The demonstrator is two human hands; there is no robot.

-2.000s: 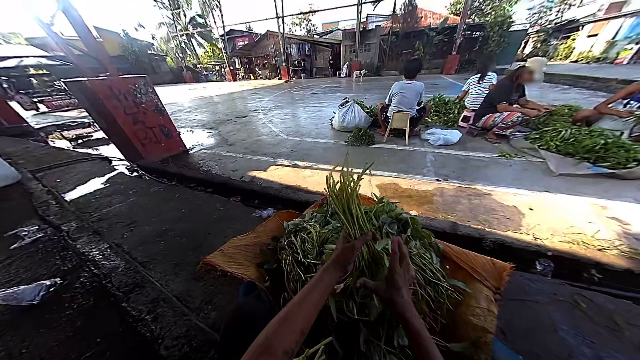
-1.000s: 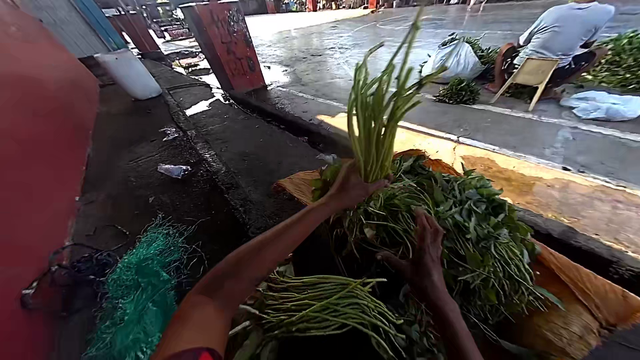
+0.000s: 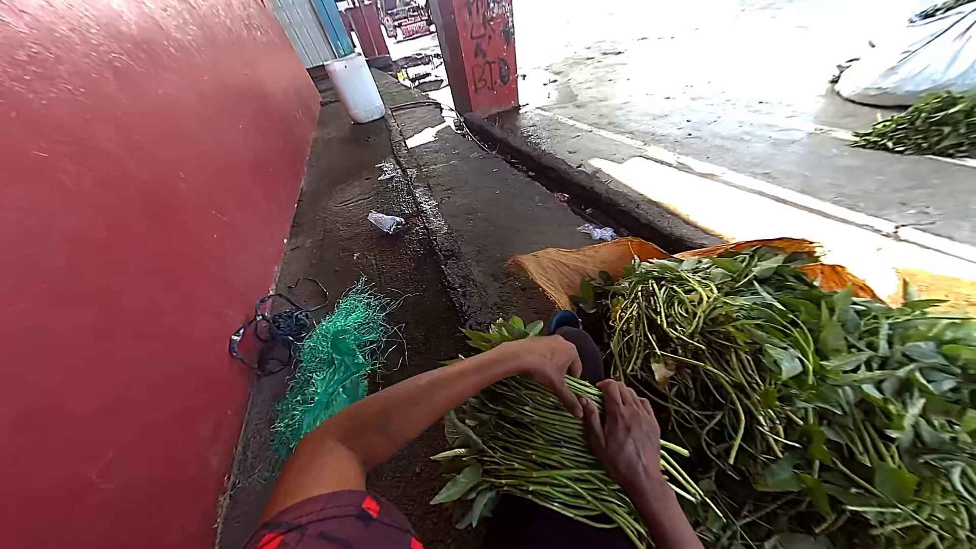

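A bundle of long green leafy vegetable stems lies across my lap, leaves to the left and cut stem ends to the right. My left hand rests on the upper stems with its fingers curled down over them. Close beside it, my right hand presses on the same stems, thumb near my left fingertips. Whether either hand grips any stems is hard to tell. To the right a large heap of the same leafy stems lies on an orange woven sack.
Left of me are a red wall, a green net and dark cord. Ahead stand a white plastic container and a red pillar. A gutter runs beside the path. A white sack lies at upper right.
My left hand has lowered from above the heap, where it held upright stems, to the bundle on my lap. My right hand has come to the bundle too. The view has swung left and down.
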